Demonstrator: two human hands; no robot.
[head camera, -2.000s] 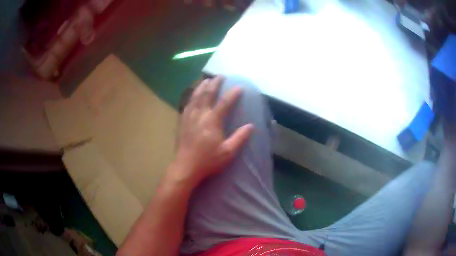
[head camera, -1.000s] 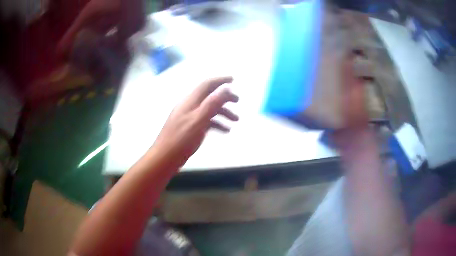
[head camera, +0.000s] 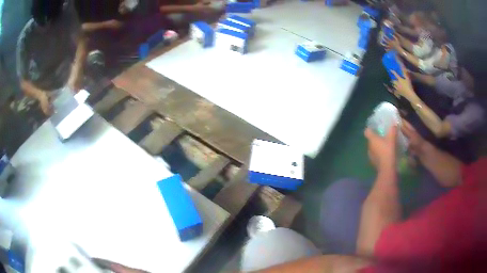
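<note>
The view is turned to the right. A blurred white printed retail box (head camera: 72, 262) shows at the bottom left, cut off by the frame's edge. What appears to be my right hand (head camera: 120, 267) is at the box's right edge; only a few fingers show, closed against it. A forearm lies along the bottom edge. My left hand is not in view. A closed second box (head camera: 180, 207), blue side up, lies on the white table (head camera: 107, 184) near its right corner.
A neighbour's box (head camera: 276, 163) stands on the wooden pallet edge (head camera: 200, 117). At right, a person in red holds a white unit (head camera: 385, 118) in both hands. Blue-and-white boxes (head camera: 231, 40) stand on the far table. Another person handles an open box (head camera: 73, 116).
The view has swung right. The large box held up in my right hand has gone from mid-frame; a blurred box shows at the bottom left. My left hand has left the view.
</note>
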